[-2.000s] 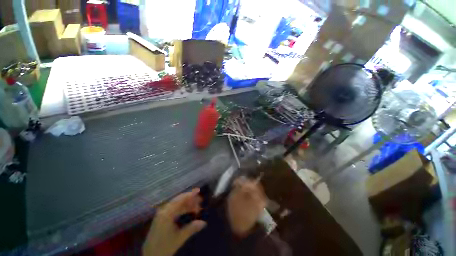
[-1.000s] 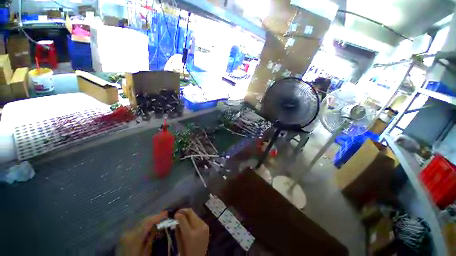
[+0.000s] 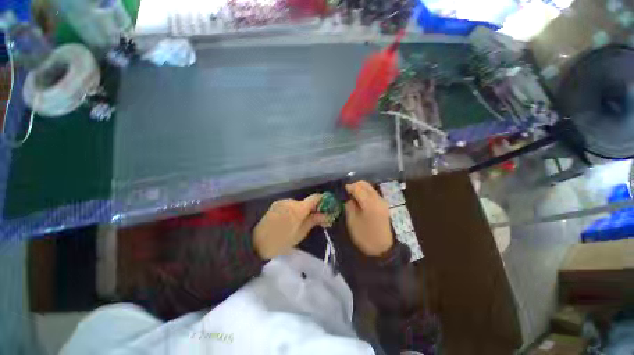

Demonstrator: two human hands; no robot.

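My left hand (image 3: 286, 227) pinches a small green circuit board (image 3: 329, 206) by its left edge, over the wearer's lap in front of the bench. White leads (image 3: 329, 248) hang down from the board. My right hand (image 3: 370, 218) is just right of the board, apart from it, with fingers curled; blur hides whether it holds anything. A red glue bottle (image 3: 370, 87) lies or stands on the grey mat, its dark nozzle pointing up and right in view; blur hides which.
Wired boards (image 3: 417, 104) are heaped right of the bottle. A white pad strip (image 3: 403, 222) lies along the brown carton (image 3: 459, 256). A white reel (image 3: 62, 80) and crumpled tissue (image 3: 171, 53) are at the upper left. A black fan (image 3: 608, 100) stands at right.
The view has swung down and left. The hands were close together around a white piece with leads; now the right hand is apart and a green board shows in the left.
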